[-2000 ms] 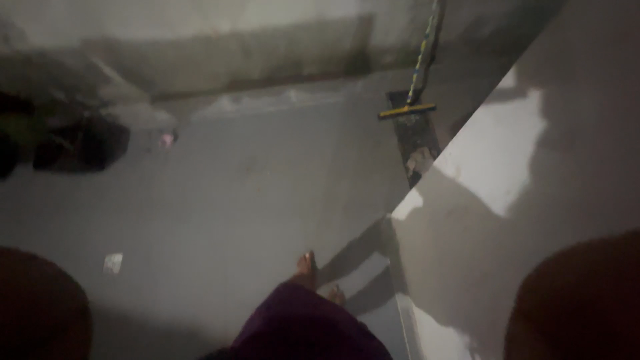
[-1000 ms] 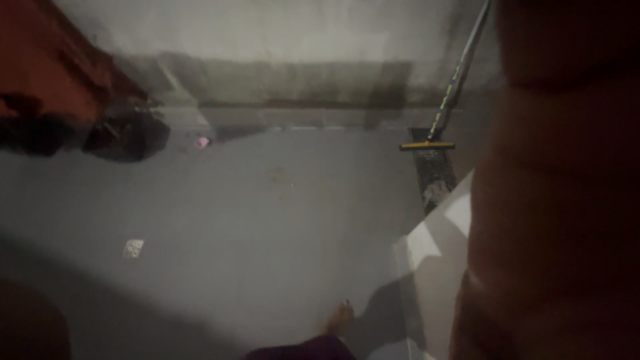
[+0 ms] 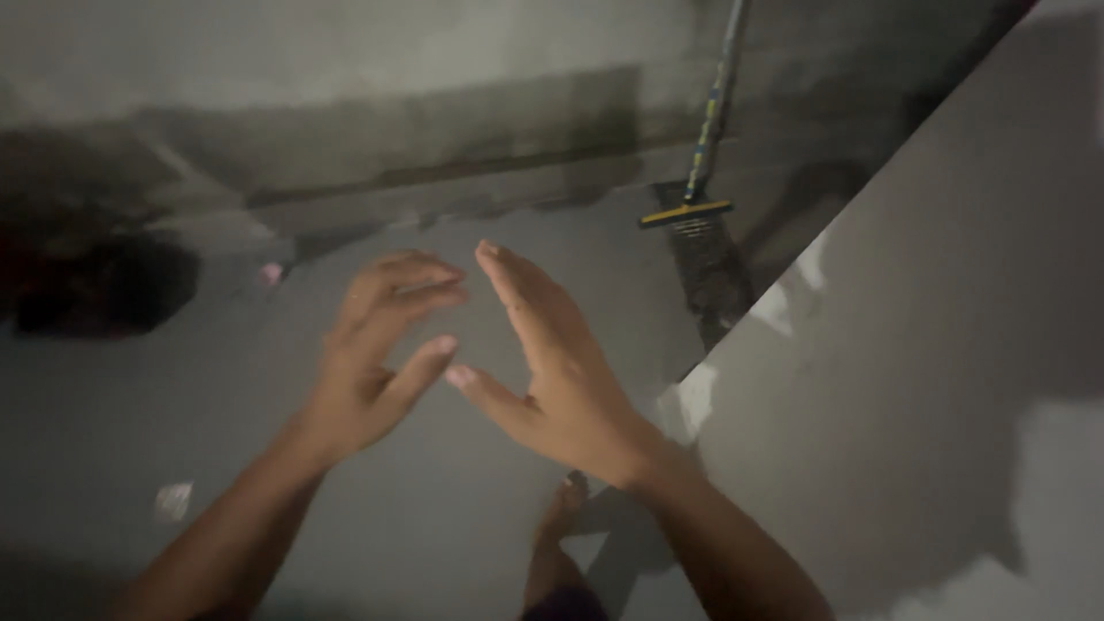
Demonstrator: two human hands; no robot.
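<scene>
Both bare hands are raised over the grey floor, facing each other near the middle of the view. My left hand (image 3: 371, 354) has its fingers curved and its thumb apart, with nothing in it. My right hand (image 3: 561, 371) is angled up to the left, fingers together and thumb spread, also holding nothing. The two thumb tips come close; whether they touch is blurred. Beyond my right hand, a floor squeegee with a yellow and black head (image 3: 686, 214) leans with its patterned pole (image 3: 707, 129) upright, its head on a dark strip (image 3: 707, 267) on the floor.
A pale wall or ledge (image 3: 906, 345) with a slanting edge takes up the right side. The back wall (image 3: 388, 78) is stained. A dark bundle (image 3: 112, 285), a small pink thing (image 3: 272, 273) and a pale scrap (image 3: 173, 501) lie at the left. My bare foot (image 3: 565, 500) is below.
Both hands have come in front of the camera over the floor, facing each other. A second ago a large, dark, blurred shape covered the right side; it is gone.
</scene>
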